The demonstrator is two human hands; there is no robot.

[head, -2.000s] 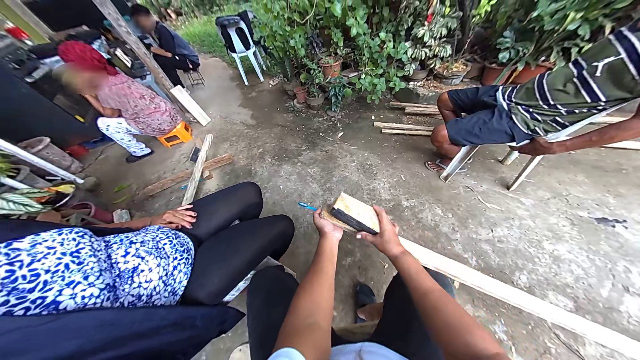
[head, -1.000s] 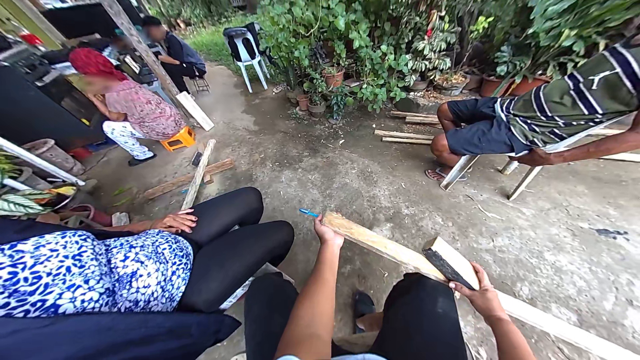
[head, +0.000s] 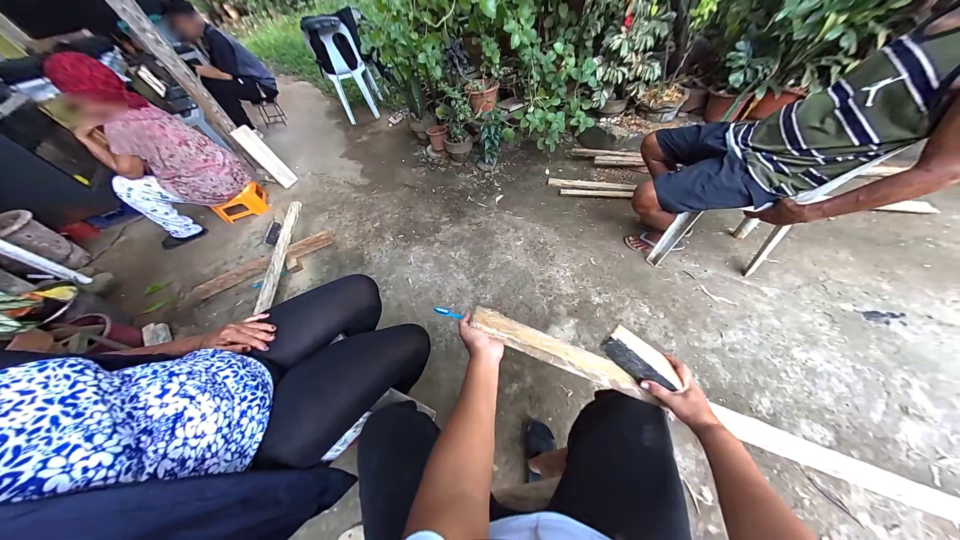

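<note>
A long wooden plank [head: 555, 346] slants from the centre down to the lower right, passing over my right knee. Around its near left end is my left hand [head: 480, 339], and a blue toothbrush-like stick [head: 448, 312] pokes out beside those fingers; whether the hand grips it too cannot be told. My right hand [head: 684, 394] is closed on a wooden block with a black side [head: 643, 358], which rests on or just above the plank's upper face near my knee.
Beside me on the left sits a person in a blue floral top [head: 142, 420]. A person in a striped shirt [head: 825, 135] sits at the right on a chair [head: 772, 247]. Loose wood strips [head: 277, 259] lie at the left, others [head: 592, 184] near the potted plants [head: 482, 96].
My right hand has moved with the block away from my left hand, rightward along the plank, between the oldest frame and now. The left hand stays at the plank's end.
</note>
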